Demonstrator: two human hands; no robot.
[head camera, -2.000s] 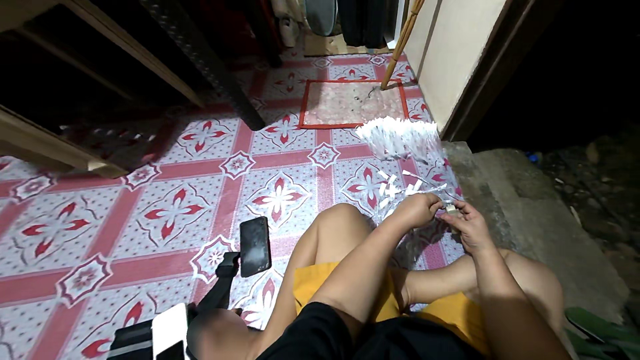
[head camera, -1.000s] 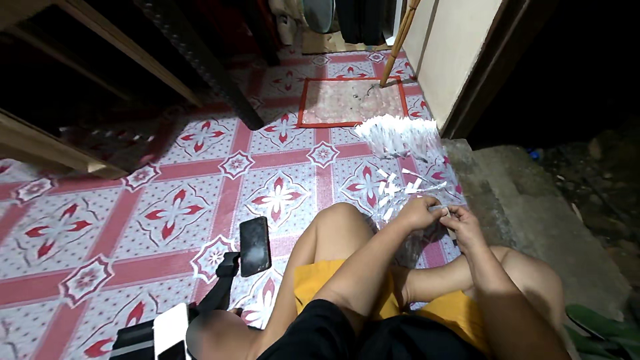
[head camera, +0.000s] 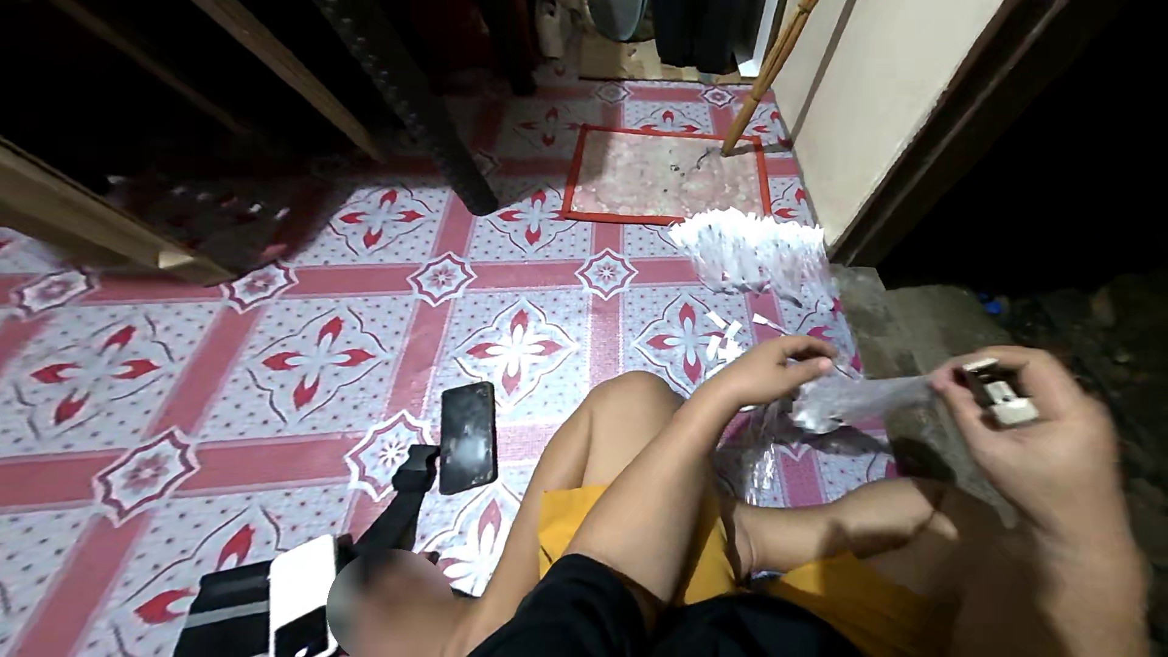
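Note:
My right hand (head camera: 1031, 420) is raised at the right, closed around a small brown-and-white object (head camera: 999, 392) whose kind I cannot tell. A clear plastic strip or bag (head camera: 867, 399) stretches from its fingertips toward my left hand (head camera: 785, 370). My left hand hangs over the plastic with its fingers bent; whether it grips anything cannot be told. Small white pieces (head camera: 725, 339) lie on the floor just beyond my left hand. Farther off, a fanned pile of clear plastic packets with white ends (head camera: 753, 251) rests by the mat.
A black phone (head camera: 468, 438) lies left of my knee. Near it are a black strap (head camera: 401, 502) and a white device (head camera: 304, 593). A red-edged mat (head camera: 671, 173), a bamboo pole (head camera: 766, 82) and a doorway's concrete step (head camera: 931, 338) are beyond. Wooden furniture legs (head camera: 192, 265) stand at left.
My hands were together over the plastic; now my right hand has moved away to the right, with the small brown-and-white object in view and the plastic stretched out.

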